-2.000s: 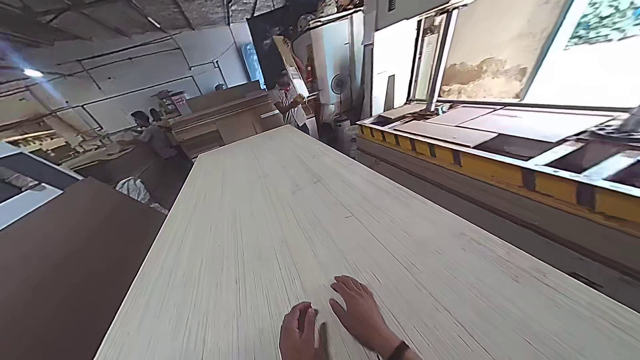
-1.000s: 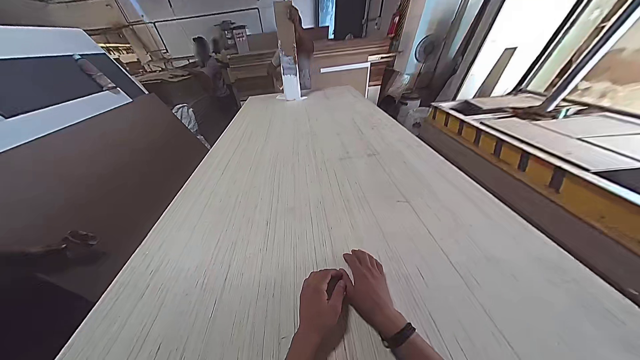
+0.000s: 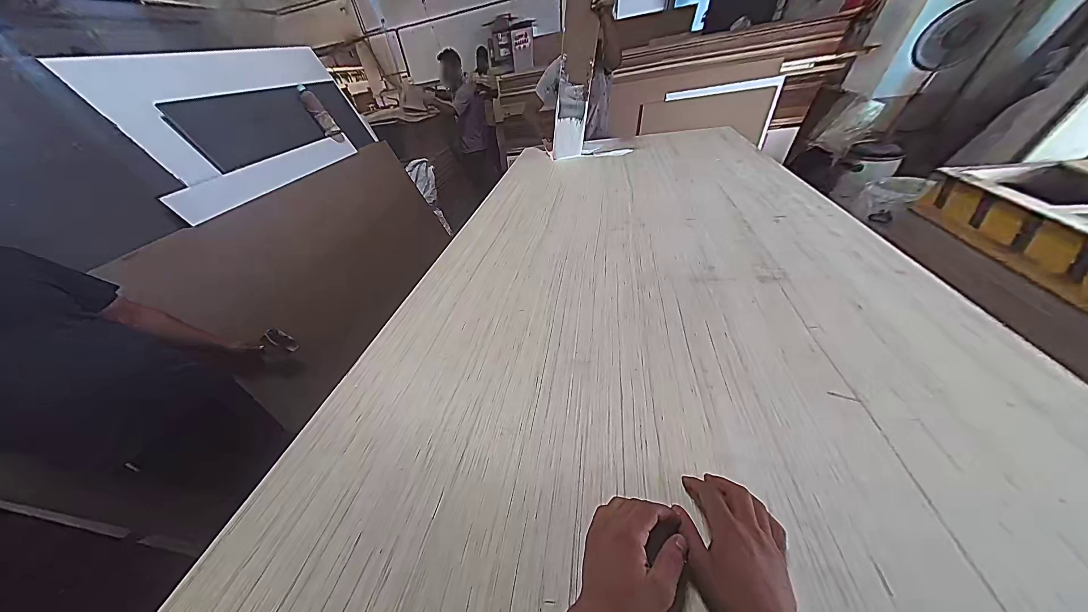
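A long pale wood-grain board (image 3: 595,323) stretches away from me and fills the middle of the view. Over its near part are both my hands, close together at the bottom. My left hand (image 3: 633,552) has its fingers curled, and whether anything is inside them is hard to see. My right hand (image 3: 739,544) lies beside it, fingers partly spread, with nothing seen in it. At the board's far end a person holds a brown panel upright, and a white strip (image 3: 569,127) stands at the board's edge.
On the left, a person in dark clothing reaches over a brown sheet (image 3: 340,272), a small object in one hand (image 3: 255,347). Behind lies a white frame (image 3: 255,183). Stacked boards (image 3: 722,51) and a bin (image 3: 867,166) stand beyond; a yellow-sided frame (image 3: 1020,229) is at right.
The view has turned right, then left. My hands have come together from slightly apart. The far person's panel now stands at the board's end, and the person at left has come into view.
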